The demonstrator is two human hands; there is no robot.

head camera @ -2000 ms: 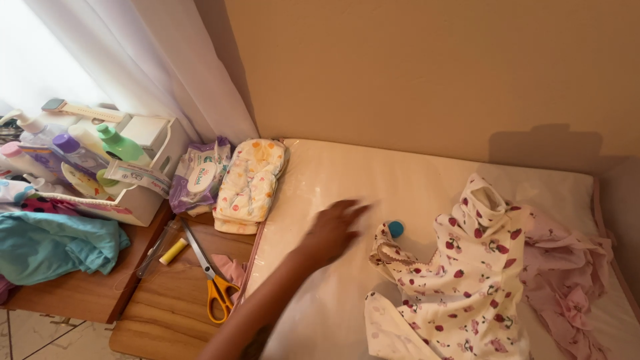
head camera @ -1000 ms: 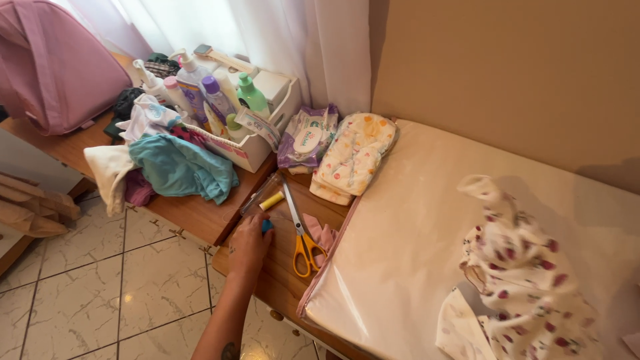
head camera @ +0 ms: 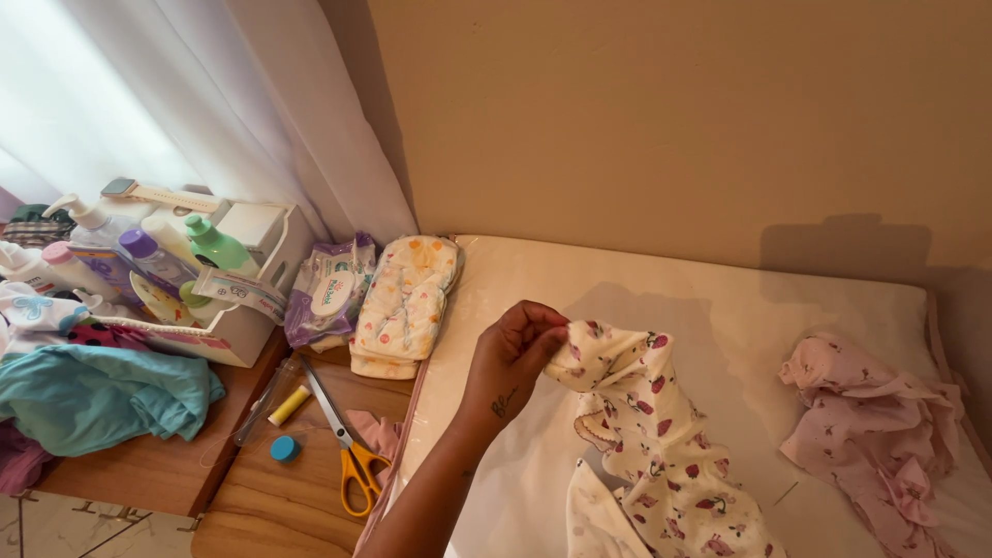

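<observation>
My left hand [head camera: 521,358] enters from the lower middle and pinches an upper corner of a cream baby garment with a dark red strawberry print [head camera: 666,434] between thumb and fingers. The garment hangs and spreads over the padded changing mat [head camera: 511,496]. My right hand is out of view. To the left of my forearm, on the wooden surface, are orange-handled scissors [head camera: 341,442], a round blue lid [head camera: 285,448], a spool of yellow thread [head camera: 290,406] and a clear tube [head camera: 265,401]. A crumpled pink garment [head camera: 876,442] rests at the mat's right side.
A white caddy [head camera: 232,341] of bottles and tubes stands at the left, with turquoise cloth [head camera: 116,391] in front. A wipes pack [head camera: 329,291] and a folded printed diaper [head camera: 407,302] lie beside the mat. A thin, needle-like object [head camera: 786,493] is on the mat. A wall rises behind.
The blue lid was on the mat, then at my left hand over the wooden surface, and now lies there released. My left hand has moved right and taken hold of the strawberry-print garment.
</observation>
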